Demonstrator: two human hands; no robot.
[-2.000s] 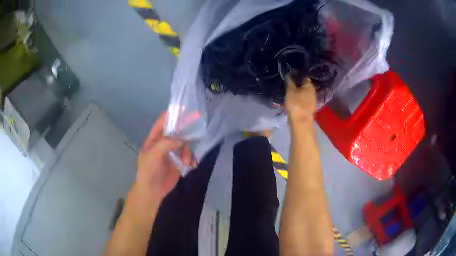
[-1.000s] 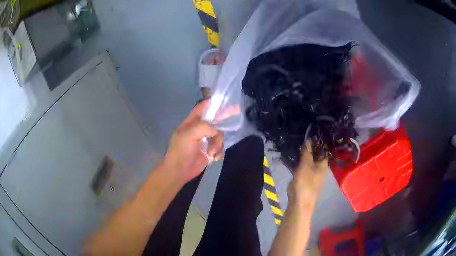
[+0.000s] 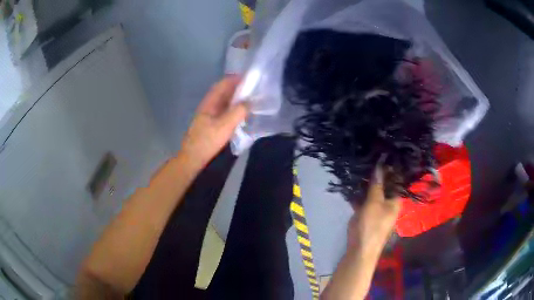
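A large milky plastic bag stands open in front of me. A tangled mass of thin black crescent pieces fills its mouth and bulges out toward me. My left hand grips the bag's left edge between thumb and fingers. My right hand holds the near right side of the tangled clump; its fingertips are partly hidden among the pieces. The pieces are blurred, so single ones are hard to tell apart.
A red plastic stool is right of and partly under the bag. Yellow-black floor tape runs beside my legs. A pale grey panel stands on the left. Another red object lies low at the right.
My right hand has moved back toward me and right from deep in the bag, and the black clump has come out with it. My left hand still grips the bag edge.
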